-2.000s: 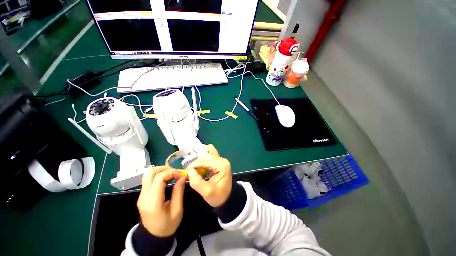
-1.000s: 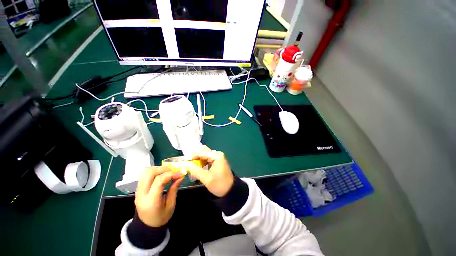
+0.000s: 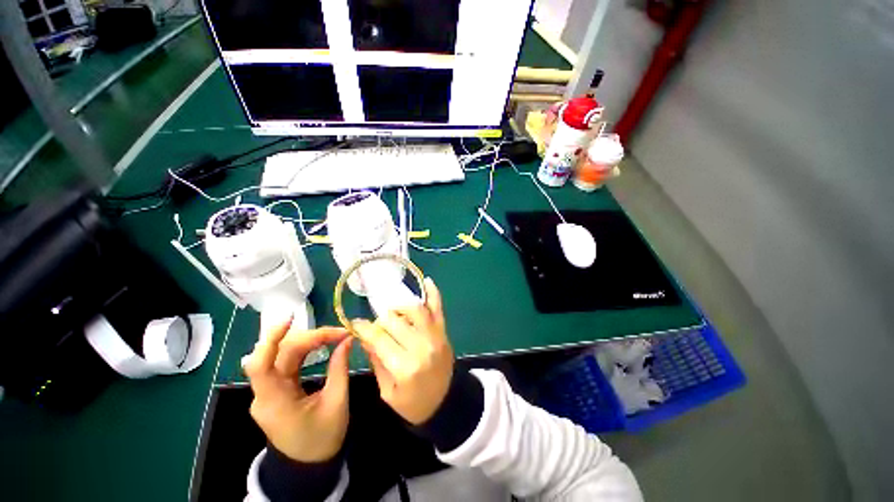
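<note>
A thin yellow adhesive tape roll (image 3: 340, 292) is held upright as a ring in front of the right-hand camera. My right hand (image 3: 407, 358) grips its lower edge. My left hand (image 3: 302, 392) has thumb and forefinger tips together at the ring's lower left; whether a bit of tape is pinched there is too small to tell. Two white security cameras stand just beyond my hands: the left one (image 3: 257, 257) is partly hidden at its base by my left hand, and the right one (image 3: 363, 227) shows partly through the ring.
A monitor (image 3: 377, 129) stands behind a white keyboard (image 3: 363, 170). A mouse (image 3: 577, 245) lies on a black mouse pad (image 3: 613, 279) at right. A label printer (image 3: 59, 284) with a white label strip (image 3: 123, 355) is at left. A bottle (image 3: 564, 147) stands back right. A blue basket (image 3: 686, 368) is below right.
The tape roll has turned from nearly edge-on to upright, showing as a full ring. My right hand has shifted its hold to the roll's lower edge. The view has shifted slightly.
</note>
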